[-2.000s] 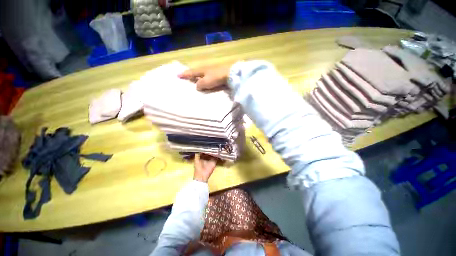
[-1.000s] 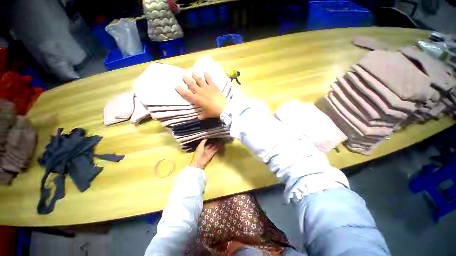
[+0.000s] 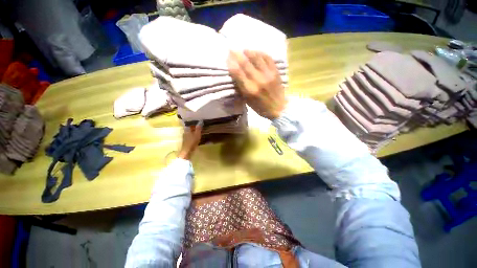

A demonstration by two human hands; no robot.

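Note:
A thick stack of pale pouches (image 3: 201, 73), white under glare, is held between my hands at the centre, seemingly above the table. Its layers fan out, and dark edges show low in it. My left hand (image 3: 191, 138) grips the stack's lower near side; its thumb shows and the other fingers are mostly hidden beneath. My right hand (image 3: 257, 82) presses on the stack's right side with fingers spread. Thread snips (image 3: 275, 145) lie on the table right of the stack.
Yellow table (image 3: 157, 183). Small pale pouches (image 3: 129, 102) lie left of the stack; dark fabric strips (image 3: 86, 146) and brownish bundles (image 3: 21, 128) farther left. A large pouch pile (image 3: 392, 94) stands right. Blue stool (image 3: 452, 193) at lower right.
The stack has risen and moved away from me, its layers fanning apart. Both hands moved with it. The pale pouch beside the right pile and the green spray head are no longer seen.

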